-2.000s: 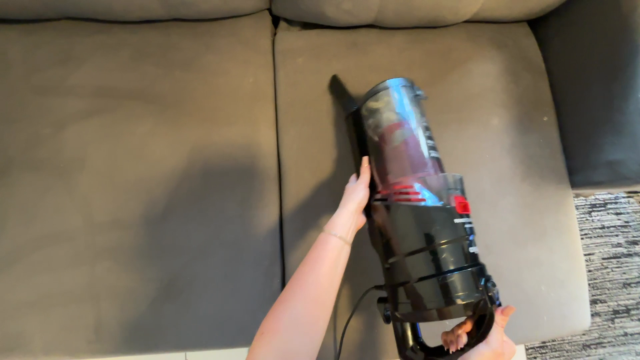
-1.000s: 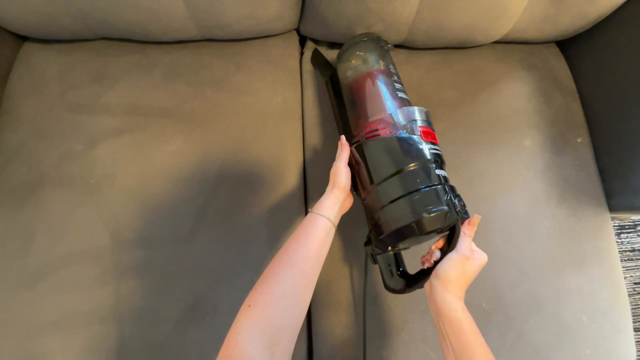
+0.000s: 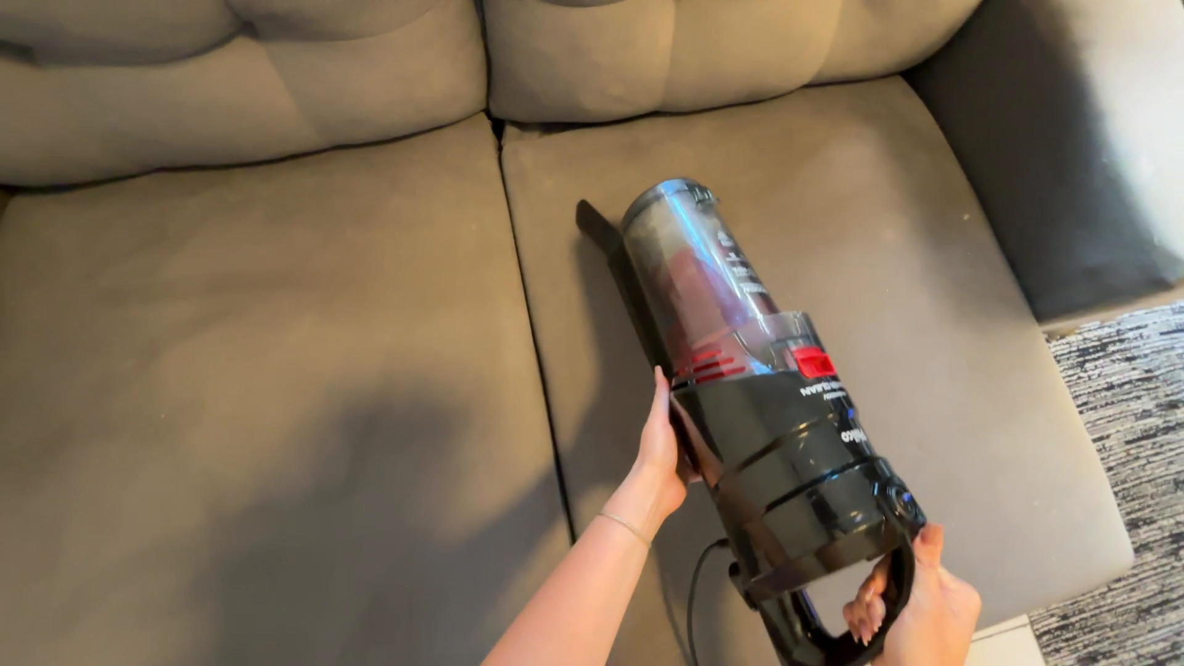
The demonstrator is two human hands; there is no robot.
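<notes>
I hold a black corded handheld vacuum cleaner [image 3: 786,462] over the right seat cushion of a sofa. Its clear dust canister [image 3: 694,259] has a dark red inner part and a red latch. Alongside the canister runs a dark crevice nozzle [image 3: 606,240], which points up and left, toward the sofa's back. My left hand [image 3: 661,453] supports the body from its left side, the fingertips partly hidden beneath it. Wrapped around the loop handle at the lower end is my right hand [image 3: 916,601]. A black cord [image 3: 694,592] hangs from the rear.
The left seat cushion [image 3: 277,370] meets the right seat cushion [image 3: 925,277] at a dark seam. Behind them are padded back cushions [image 3: 592,55]. A dark armrest [image 3: 1036,157] stands at the right, with a patterned grey rug [image 3: 1128,398] on the floor beside the sofa.
Between the one-second-old frame and now, both hands and the vacuum have moved away from the sofa's back. The view has also shifted. Both hands keep their hold.
</notes>
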